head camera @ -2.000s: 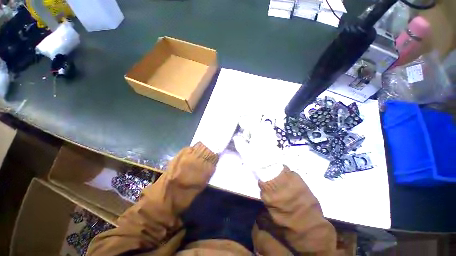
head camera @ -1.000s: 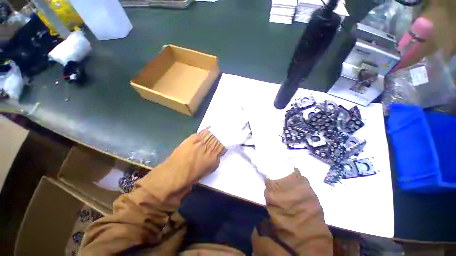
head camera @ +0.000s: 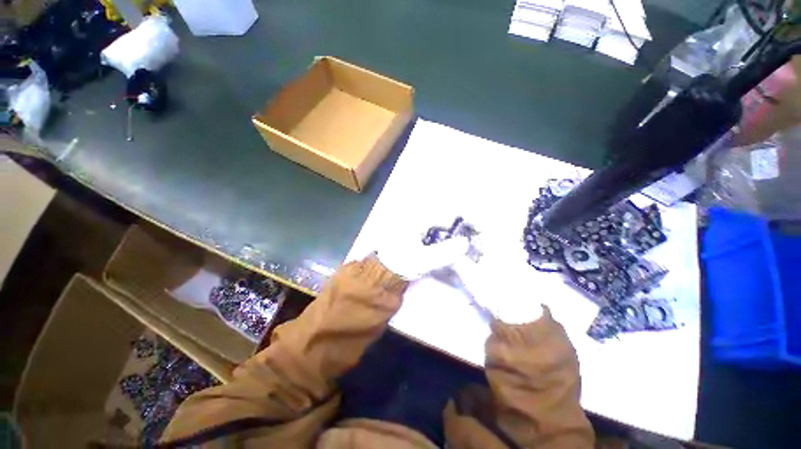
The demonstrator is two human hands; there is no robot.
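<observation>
My left hand (head camera: pixel 422 259), in an overexposed white glove, is over the left part of the white work sheet (head camera: pixel 650 386). My right hand (head camera: pixel 492 285), also in a white glove, is close beside it. A small dark bracket part (head camera: pixel 450 232) shows at the fingertips; the glare hides which hand grips it. A pile of dark and silvery perforated parts (head camera: pixel 602 250) lies on the right of the sheet. A long black tapered tool (head camera: pixel 650 153) slants over the pile, its tip in front of the parts.
An open cardboard tray (head camera: pixel 342 123) sits left of the sheet. A blue bin (head camera: pixel 746 289) stands on the right, with clear plastic (head camera: pixel 733 188) behind it. White stacks (head camera: pixel 580 24) are at the back. Cartons with parts (head camera: pixel 241 302) stand below the bench's left edge.
The black tool has swung, its upper end now further right. A dark part has come into view at my fingertips. The camera view has shifted a little.
</observation>
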